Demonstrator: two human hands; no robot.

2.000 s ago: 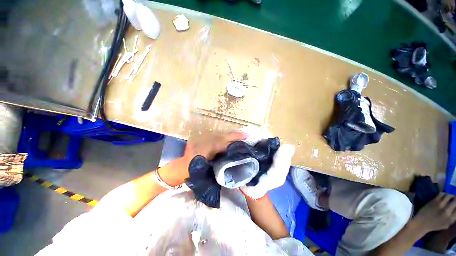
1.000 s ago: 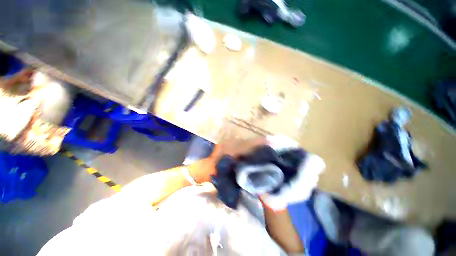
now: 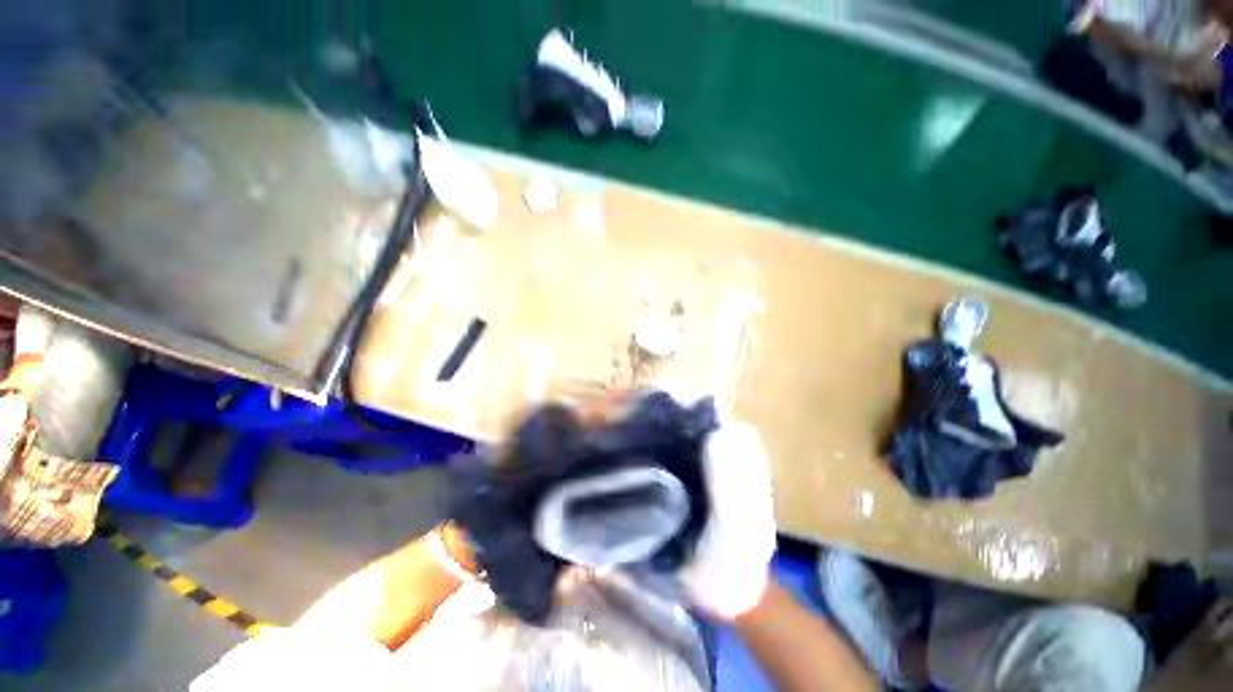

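Note:
A black moulded part point(image 3: 521, 534) with a pale oval rim around its opening is held just in front of me, at the bench's near edge. My right hand point(image 3: 738, 521), in a white glove, grips its right side. My left hand point(image 3: 611, 404) is mostly hidden behind the part; only blurred skin shows above it and the wrist at its lower left. The oval opening faces up towards me and looks dark inside.
A black-and-white joined piece point(image 3: 963, 406) stands on the brown bench point(image 3: 825, 352) at right. Two more lie on the green strip point(image 3: 798, 162). A small white cup point(image 3: 659, 331), black bar point(image 3: 461, 350) and white bottle point(image 3: 457, 181) are on the bench. A person's legs show lower right.
The view has shifted. The black part looks larger and closer, with its oval opening still facing me. Both hands keep hold of it.

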